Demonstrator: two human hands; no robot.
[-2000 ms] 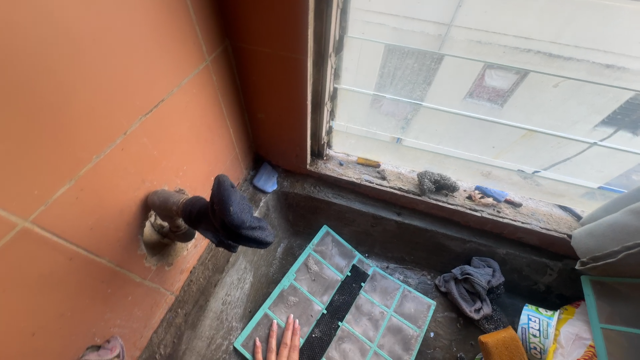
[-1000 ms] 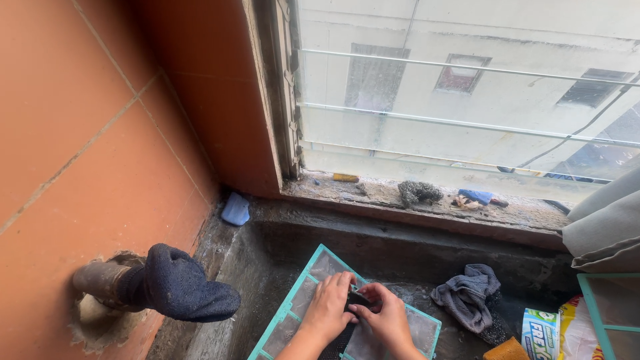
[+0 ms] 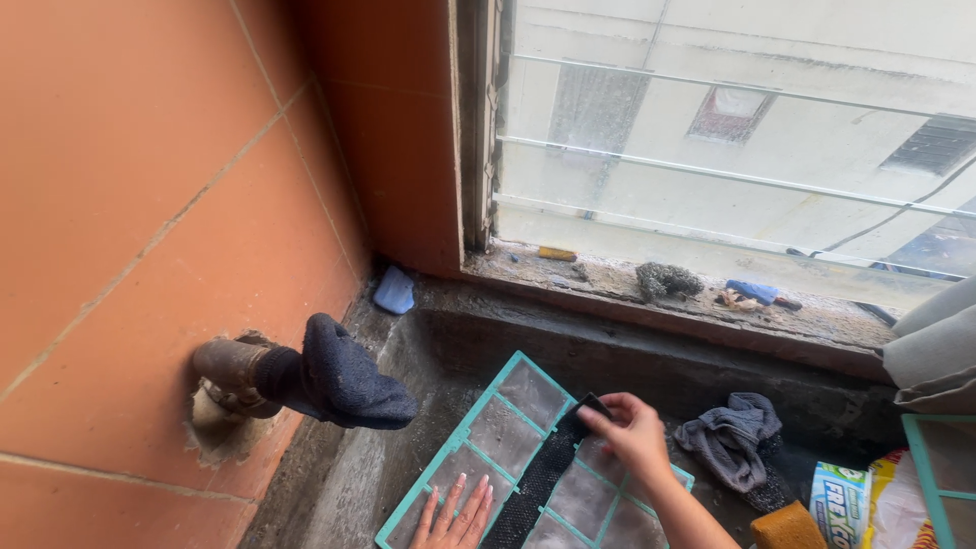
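Note:
A teal-framed mesh filter panel [image 3: 488, 431] lies tilted in the grey concrete basin, dust on its grid of panes. Down its middle runs a black mesh strip [image 3: 534, 484]. My left hand [image 3: 456, 512] rests with spread fingers on the panes left of the strip, at the bottom of the view. Between thumb and fingers, my right hand [image 3: 627, 427] pinches the strip's upper end, which is lifted a little at the panel's top edge. The lower end of the strip is out of view.
A dark sock [image 3: 351, 381] covers a pipe on the orange tiled wall. Blue soap [image 3: 394, 290] sits in the corner. Steel wool [image 3: 667, 281] lies on the sill. At right are a grey cloth [image 3: 732, 438], orange sponge [image 3: 789, 528], packets [image 3: 839, 499] and another teal-framed panel [image 3: 926, 473].
Two seconds ago one hand lay on the panel; one second ago both hands were together at the strip's upper end. Now my left hand is back flat on the lower left panes.

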